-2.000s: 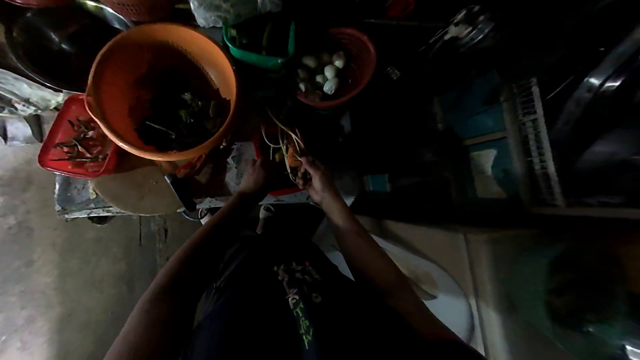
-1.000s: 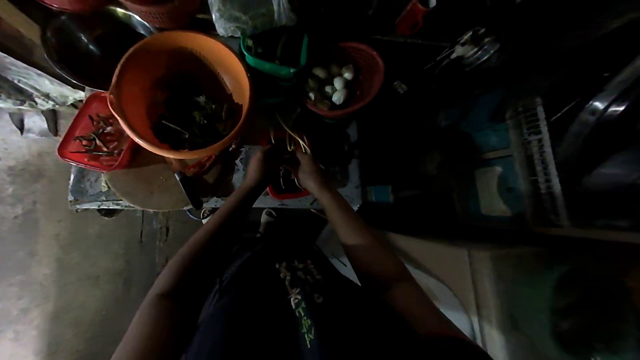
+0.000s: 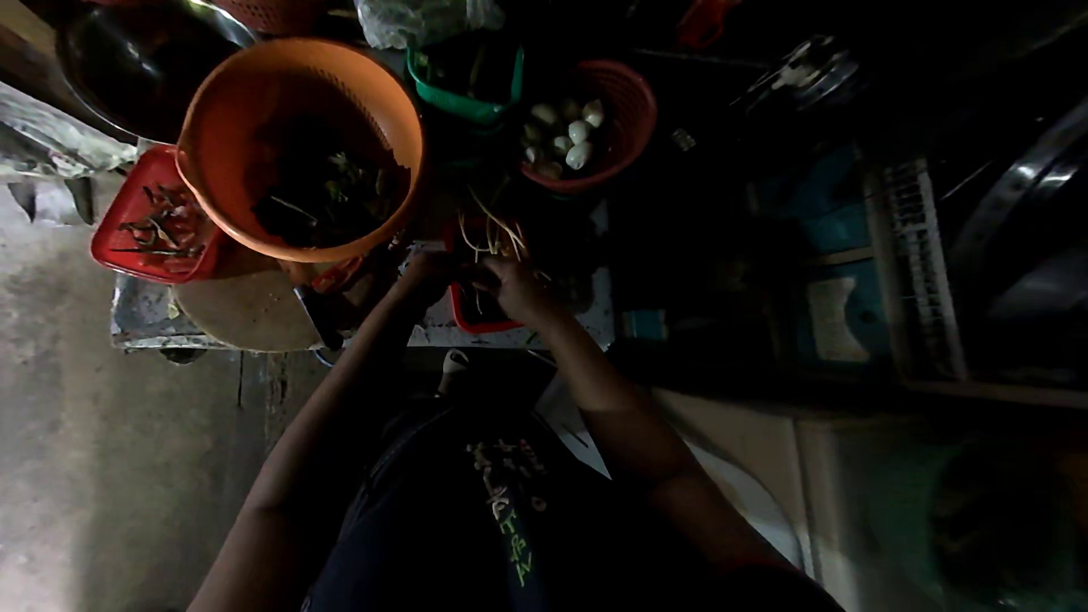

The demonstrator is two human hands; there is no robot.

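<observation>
My left hand (image 3: pixel 427 276) and my right hand (image 3: pixel 512 287) are close together over a small red plastic basket (image 3: pixel 486 326) near the front edge of the table. Thin pale stems (image 3: pixel 495 231) stick up just beyond my right hand's fingers, which appear pinched on them. It is too dark to tell whether the left fingers grip anything. Dark strands lie inside the basket. To the left, a knife (image 3: pixel 316 316) lies beside a round cutting board (image 3: pixel 248 306).
A large orange colander (image 3: pixel 297 251) holds leafy greens. Left of it is a red basket (image 3: pixel 161 274) of chillies. Behind stand a green basket (image 3: pixel 463 106), a red basket (image 3: pixel 631 127) of peeled bulbs or eggs, a metal bowl (image 3: pixel 127 59) and a plastic bag (image 3: pixel 408 19).
My hands were apart two seconds ago, the right one holding up the stems; they have come together over the red basket. The view has shifted somewhat.
</observation>
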